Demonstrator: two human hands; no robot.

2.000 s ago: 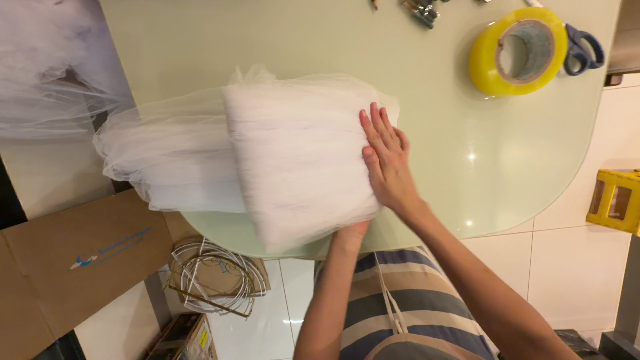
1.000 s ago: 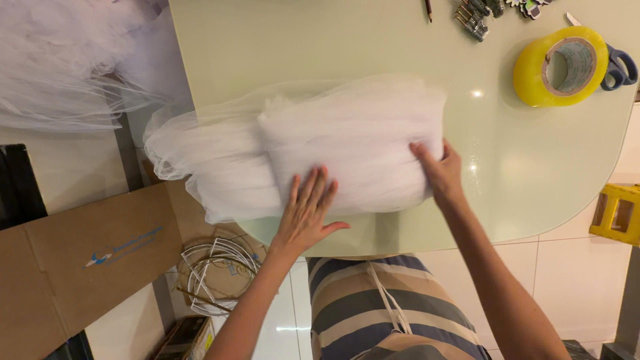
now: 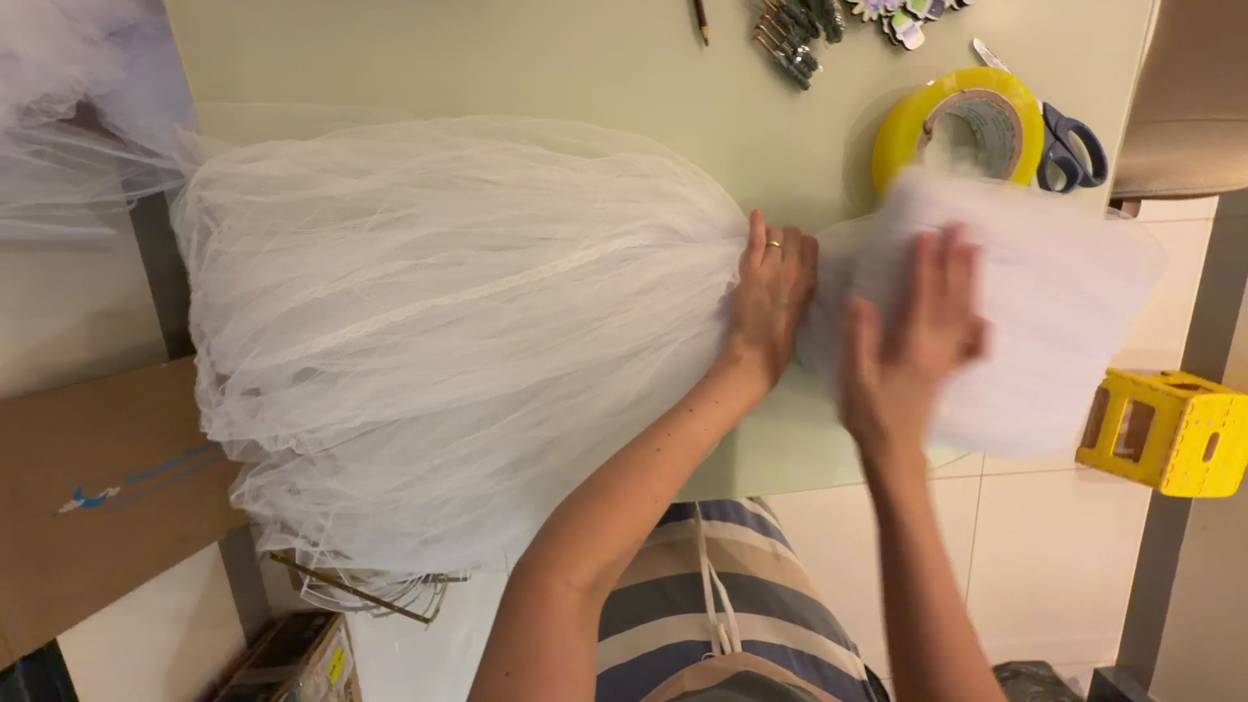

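White tulle fabric (image 3: 458, 292) spreads over the left part of the pale table and hangs past its front edge. My left hand (image 3: 773, 292) grips it where it is gathered narrow, a gold ring on one finger. To the right of that grip, a folded, thicker bundle of the same tulle (image 3: 1053, 312) reaches past the table's right side. My right hand (image 3: 916, 341), blurred, is over the left part of this bundle with its fingers spread; whether it touches is unclear.
A roll of yellow tape (image 3: 892, 141), scissors (image 3: 1072, 151), a pencil (image 3: 701, 21) and small wrapped pieces (image 3: 788, 44) lie along the table's far side. A cardboard box (image 3: 117, 497) stands at left, a yellow stool (image 3: 1170, 429) at right. More tulle (image 3: 78, 127) is at the upper left.
The folded tulle bundle has moved right, and the left part is now spread wide and pinched at a narrow neck. My left hand has closed on that neck; my right hand has moved right.
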